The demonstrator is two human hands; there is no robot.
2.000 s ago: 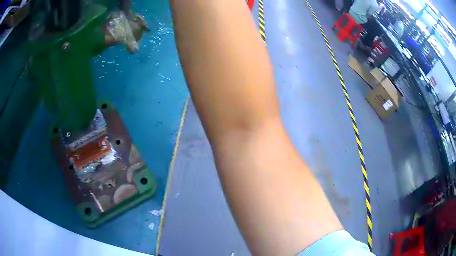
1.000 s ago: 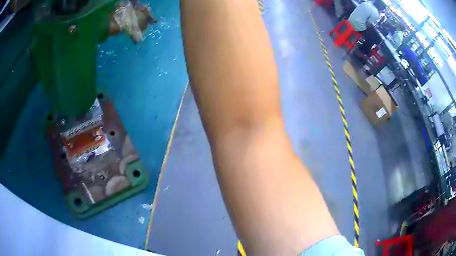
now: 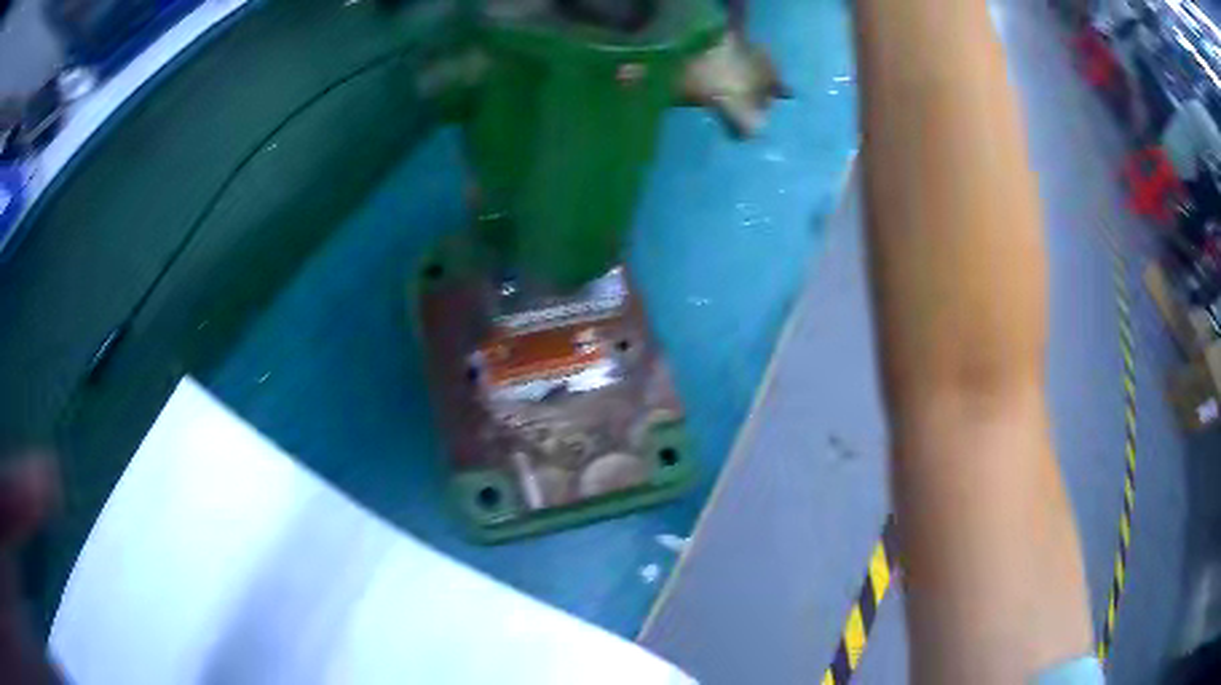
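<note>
The green press [image 3: 569, 147] stands upper centre, its body over a green-edged brown base plate [image 3: 455, 402]. A silver and copper-orange fixture [image 3: 549, 355] sits at the plate's centre, with no cable visible on it. My right forearm runs up the right side; my right hand is beyond the top edge. A blurred, dark reddish shape at the left edge looks like part of my left hand [image 3: 27, 495], cut off; its fingers and any hold cannot be made out.
A thin black cable [image 3: 228, 174] with a dark end lies on the dark green belt [image 3: 321, 174]. A white sheet [image 3: 308, 575] lies in front. A wrapped lump [image 3: 737, 87] juts from the press's right. The aisle with striped tape [image 3: 864, 602] is at right.
The view has turned left, so the press and my right forearm appear further right. The belt, the cable and the blurred shape at the left edge have come into view.
</note>
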